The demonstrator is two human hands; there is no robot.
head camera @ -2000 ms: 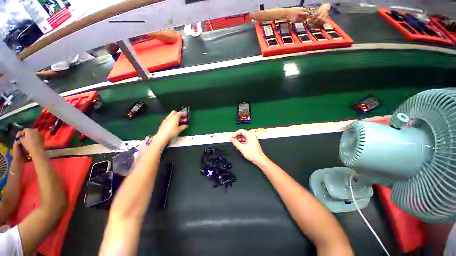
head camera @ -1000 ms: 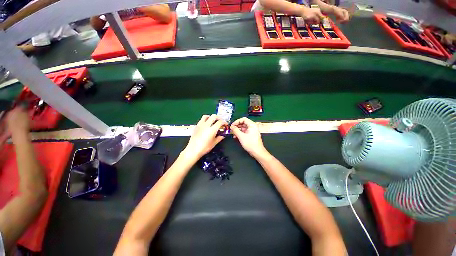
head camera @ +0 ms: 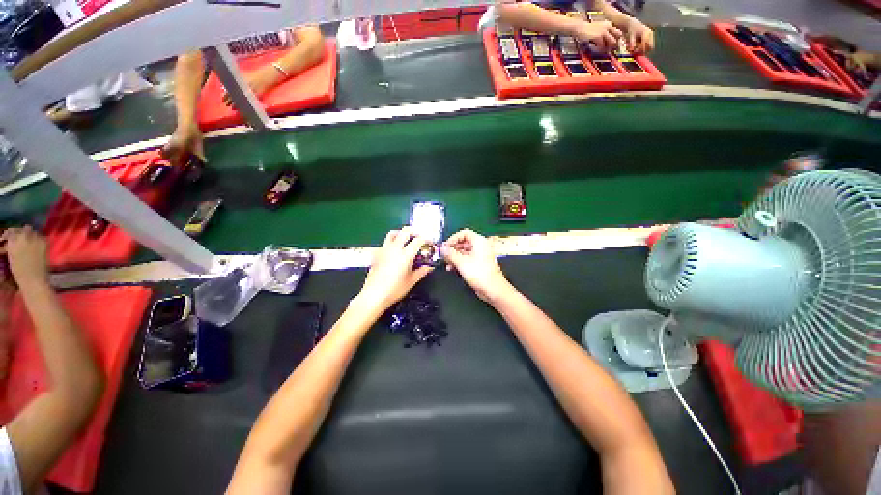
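Note:
My left hand (head camera: 396,269) is shut on a phone unit (head camera: 426,221) at the pale belt edge, its far end glaring white and a red-gold spot near my fingers. My right hand (head camera: 473,263) touches the near right side of the phone unit with fingertips pinched together; whether a small part is between them is hidden. A loose pile of small black parts (head camera: 417,321) lies on the dark mat just below my hands. Another phone unit (head camera: 512,201) lies on the green belt to the right.
Two more phone units lie on the belt at left, near a red tray (head camera: 68,218) and another person's hand. A clear bag (head camera: 227,295), blue box (head camera: 211,356) and black rectangle (head camera: 295,338) lie left. A pale fan (head camera: 720,276) stands right. A metal post (head camera: 106,184) slants at left.
Since two seconds ago, my left hand has brought a phone unit from the belt to my right hand. Over the last second both hands barely moved. Belt phones shifted right; a neighbour's hand reached the left tray.

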